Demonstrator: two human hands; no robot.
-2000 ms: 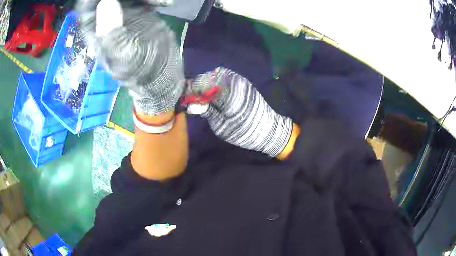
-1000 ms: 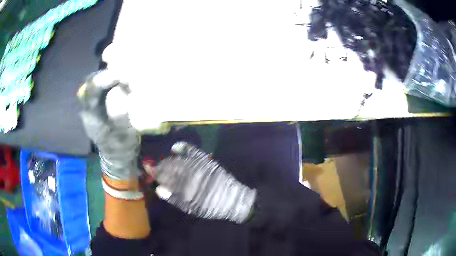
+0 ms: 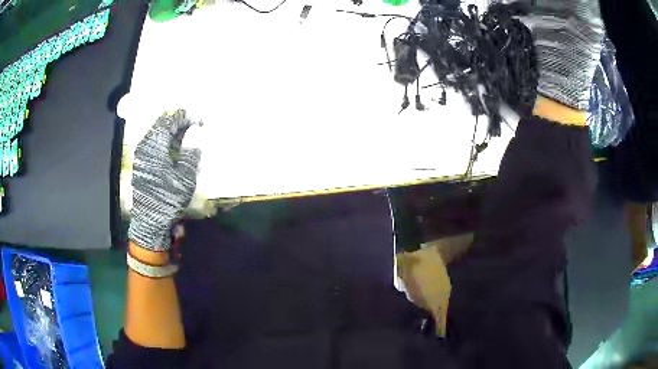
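Note:
A tangled pile of black cables [image 3: 472, 54] lies on the right of the white work surface [image 3: 288, 108], with loose ends and plugs at its left and lower sides. My left hand [image 3: 164, 180], in a grey-white knit glove, rests at the surface's left edge. Its thumb and fingers are apart, with nothing visible in them; the pale tips blend into the white. My right hand [image 3: 566, 54], in the same kind of glove, is at the pile's right side. Its fingers are cut off by the top edge or hidden, so its grip cannot be seen.
Rows of teal circuit boards [image 3: 25, 86] lie on a black mat [image 3: 79, 144] at left. A clear plastic bag [image 3: 610, 101] is beyond my right wrist. A blue bin [image 3: 76, 310] stands lower left. A green round object [image 3: 164, 9] is at the top edge.
The view has swung from my lap to the bench. My hands have separated: the right has moved from near my left wrist to the cable pile, the left stays at the surface's left edge.

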